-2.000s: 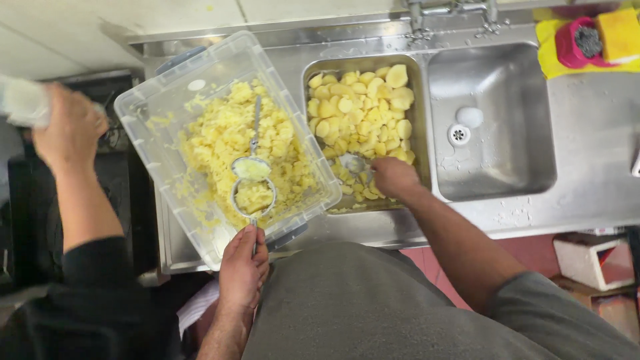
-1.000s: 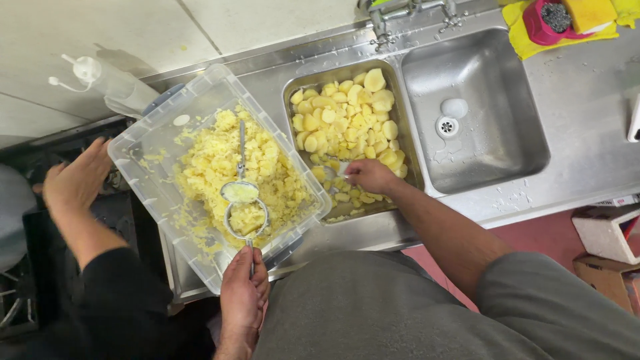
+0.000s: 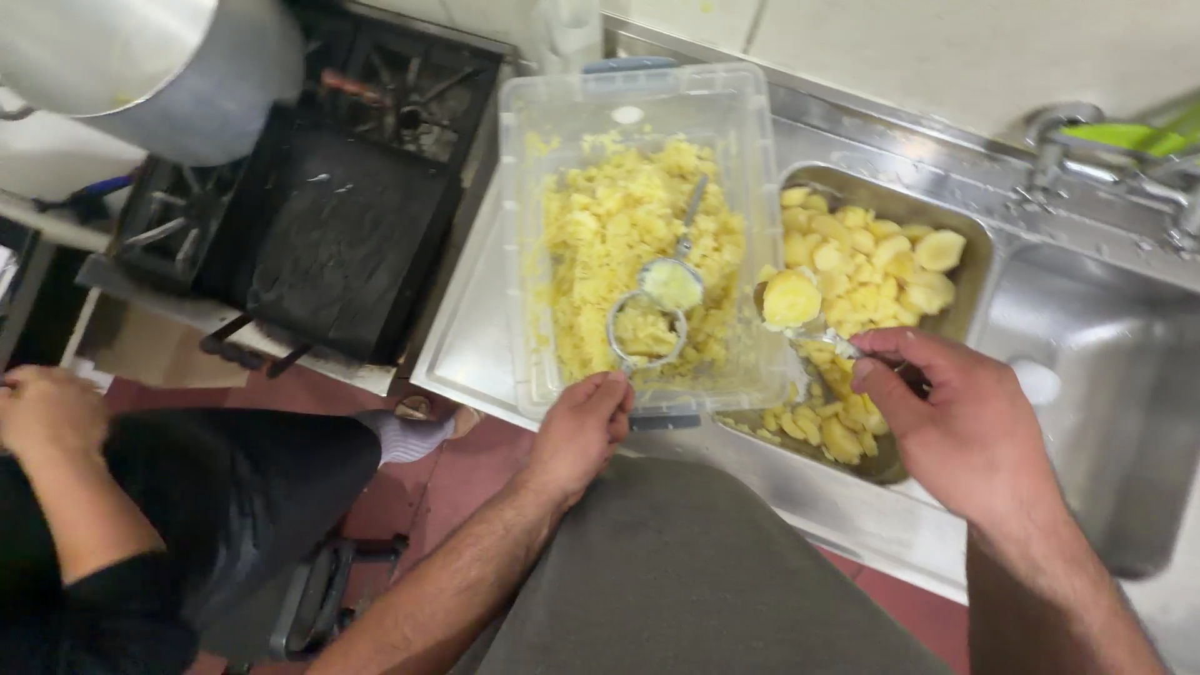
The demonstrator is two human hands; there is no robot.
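My left hand [image 3: 583, 427] grips the lower handle of a metal potato ricer [image 3: 647, 328], which lies open over a clear plastic tub [image 3: 780, 178]. Pale potato sits in the ricer's pressing part, and mashed yellow potato [image 3: 600, 234] fills much of the tub. In my right hand [image 3: 956, 412] is a metal spoon [image 3: 830, 342] with a piece of cooked potato [image 3: 790, 298] on it, just right of the tub's edge. Below the spoon, a metal pan [image 3: 980, 244] holds sliced cooked potatoes [image 3: 872, 262].
The pan sits in the left sink basin; the right basin [image 3: 1097, 403] is beside it, below a faucet [image 3: 1059, 159]. At left stand a gas stove with a black griddle [image 3: 337, 234] and a large metal pot [image 3: 216, 84]. Another person's arm [image 3: 66, 469] is at lower left.
My right hand has lifted the spoon from the sliced potatoes with potato on it. My left hand still holds the ricer. The other person's hand has left the stove area. The view has swung left.
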